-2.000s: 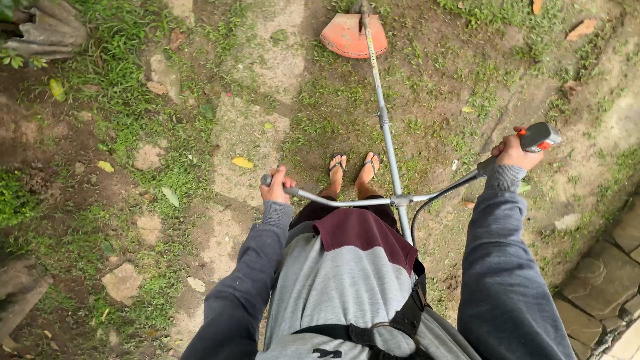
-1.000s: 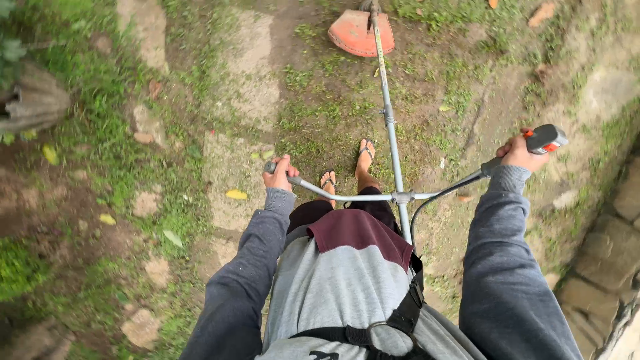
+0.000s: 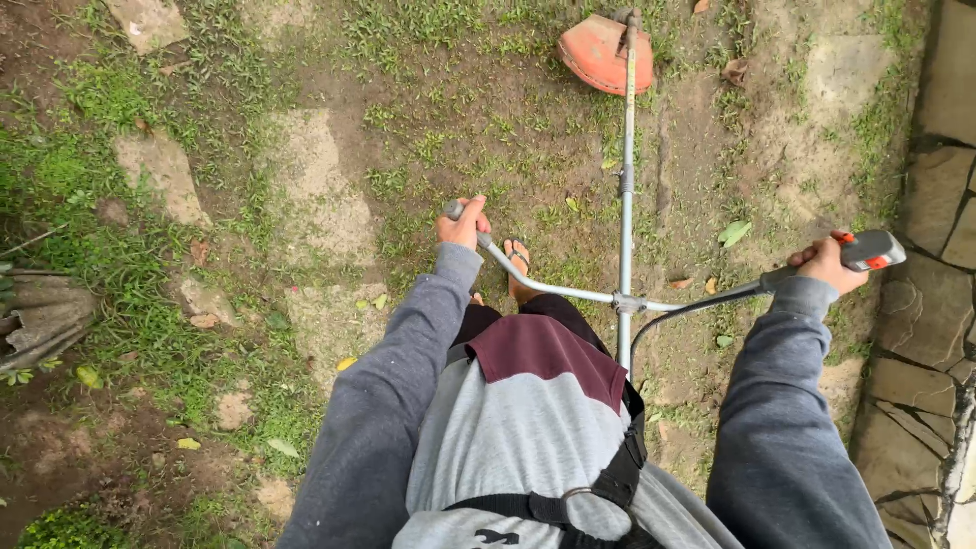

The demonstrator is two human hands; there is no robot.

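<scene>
My left hand (image 3: 463, 223) is closed around the grey grip at the left end of the string trimmer's handlebar (image 3: 553, 290). On the right, my right hand (image 3: 829, 265) holds the trimmer's control grip (image 3: 869, 250), dark grey with orange parts. The metal shaft (image 3: 627, 168) runs up from the handlebar clamp to the orange guard (image 3: 606, 55) near the top edge. The guard hides whatever cuts beneath it. A black cable curves from the control grip to the shaft. Black harness straps (image 3: 629, 465) cross my grey and maroon shirt.
Patchy grass and bare soil surround flat stepping stones (image 3: 324, 183). Along the right runs a stone-clad edge (image 3: 919, 320). A weathered grey object (image 3: 49, 313) lies at the far left, near low plants. One sandalled foot (image 3: 518, 263) shows below the handlebar. Leaves are scattered about.
The trimmer's guard has swung to the right relative to my body, and both hands have moved with the handlebar, still gripping it. The view has shifted over the ground.
</scene>
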